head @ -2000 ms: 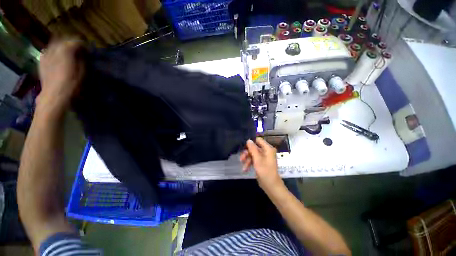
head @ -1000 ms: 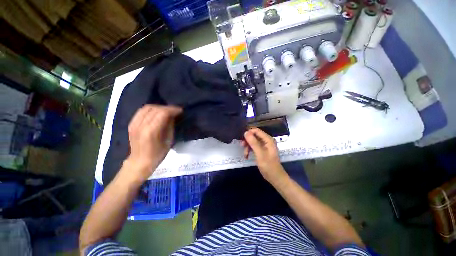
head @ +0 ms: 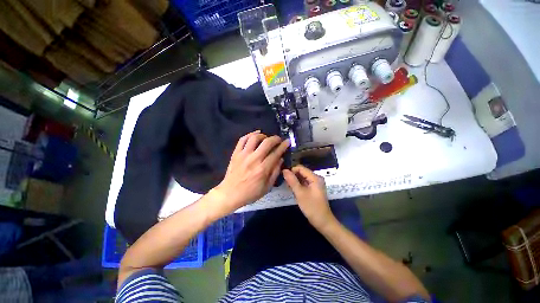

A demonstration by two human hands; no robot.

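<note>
The black garment body (head: 201,127) lies bunched on the white table left of the overlock machine (head: 343,53), with one part hanging over the front left edge. Its right edge reaches the lit presser foot area (head: 289,121). My left hand (head: 254,165) lies on the garment close to the presser foot, fingers pointing at it. My right hand (head: 307,184) pinches the garment's near right edge between thumb and fingers, just in front of the machine's dark plate opening. The fingertips of both hands are close together.
Thread snips (head: 429,126) and a red-yellow object (head: 392,84) lie right of the machine. Thread cones (head: 423,40) stand behind it. A clear guard (head: 258,26) sits at its upper left. Blue crates (head: 188,251) are below the table's front edge. A wire rack (head: 148,71) stands at left.
My left hand has come down from the raised garment at far left to beside the presser foot. The garment has settled on the table. My right hand stays at its edge.
</note>
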